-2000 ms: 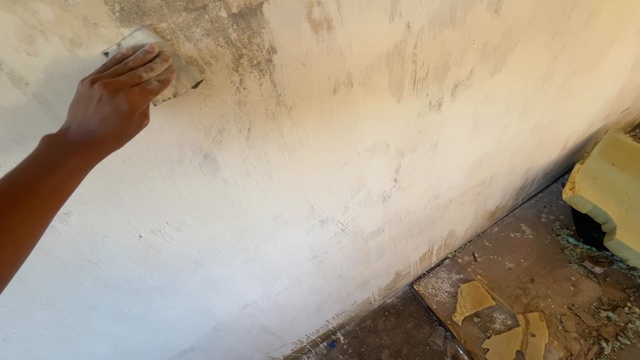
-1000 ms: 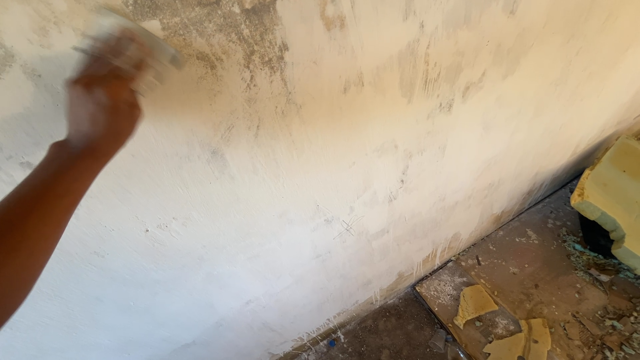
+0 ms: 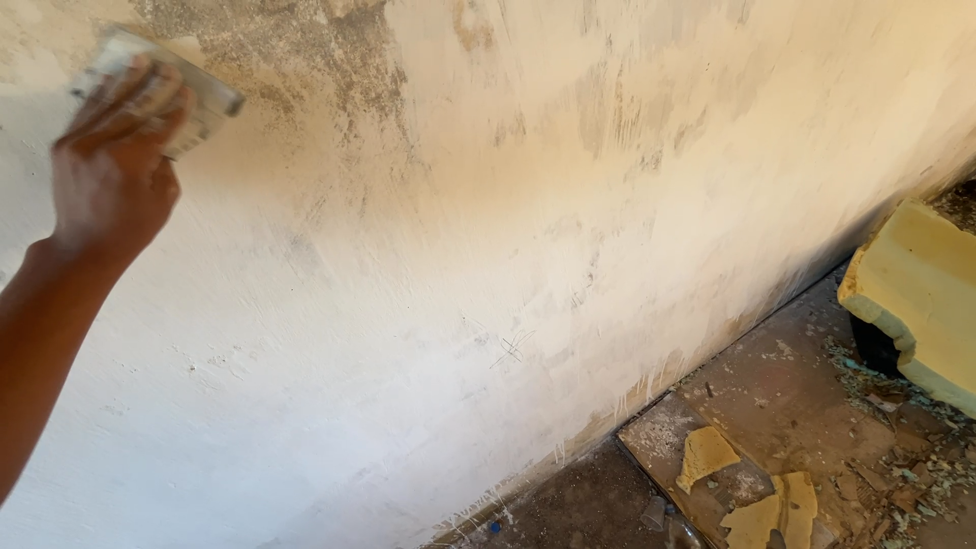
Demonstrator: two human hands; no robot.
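My left hand [image 3: 118, 171] is at the upper left, its back toward me and its fingers pressed over a flat, pale, roughly rectangular piece [image 3: 202, 88]. Motion blur leaves open whether this is a wide scraper blade or an abrasive sheet. It lies against the plastered wall [image 3: 427, 252], beside a rough grey-brown patch [image 3: 305, 61] where the white coat is thin or worn. Lower down, the wall is whiter, with faint streaks and a small scribbled mark [image 3: 515, 348]. My right hand is out of view.
At the lower right, a brown board [image 3: 770, 389] lies on the dark floor [image 3: 568, 503] by the wall's foot. On it are torn yellow foam pieces [image 3: 705, 455] and crumbled debris [image 3: 907, 473]. A large yellow foam slab [image 3: 923, 282] rests over something black. A clear plastic cup [image 3: 654, 513] lies nearby.
My left hand has stayed on the same upper-left area of the wall with the flat piece, shifting slightly and blurred by motion. The foam and debris have not moved.
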